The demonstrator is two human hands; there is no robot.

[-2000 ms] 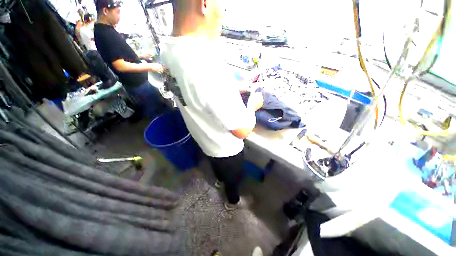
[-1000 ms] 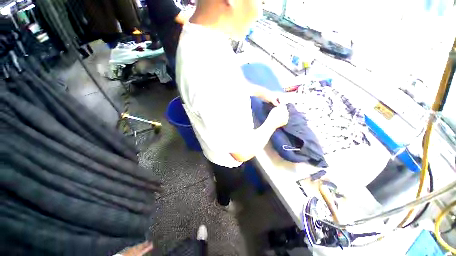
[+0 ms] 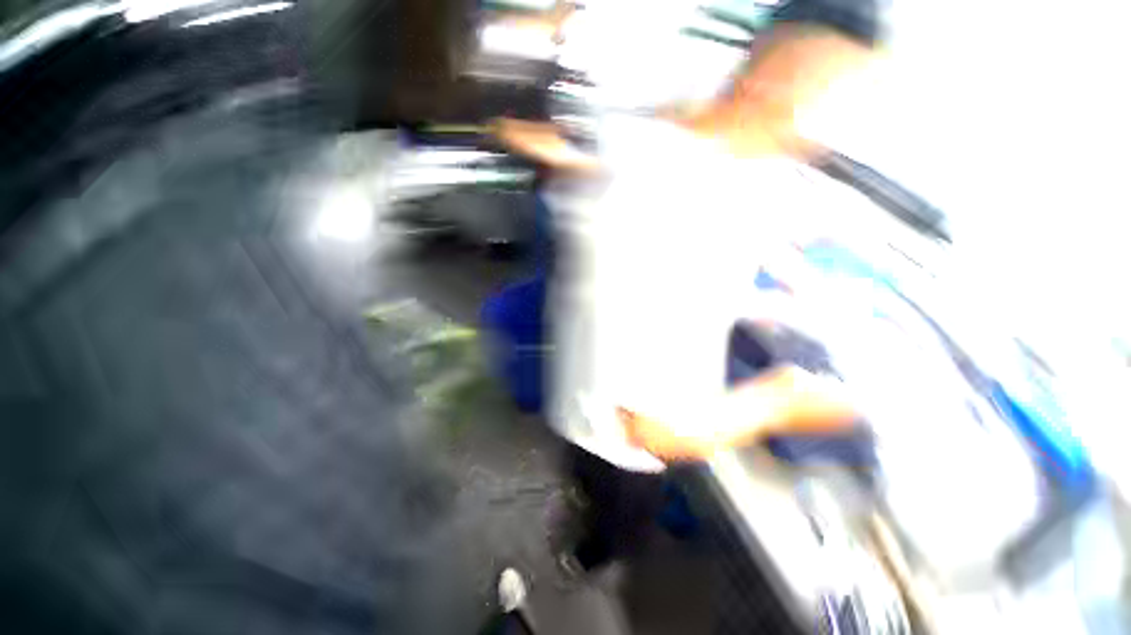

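The frame is strongly blurred. A thick row of hanging grey garments (image 3: 236, 385) fills the left side, nearest to me. Neither my left hand nor my right hand can be made out in the picture. On the right, a dark garment (image 3: 812, 440) lies on the white table, under the forearm of another person.
A person in a white top (image 3: 657, 285) stands at the table (image 3: 757, 502), close ahead on the right. A blue tub (image 3: 518, 341) is on the floor behind them. A shoe tip (image 3: 511, 588) shows on the speckled floor at the bottom.
The view has swung and blurred; the person in white and the tub sit further right in the picture. The hand at the bottom edge one second ago is no longer seen.
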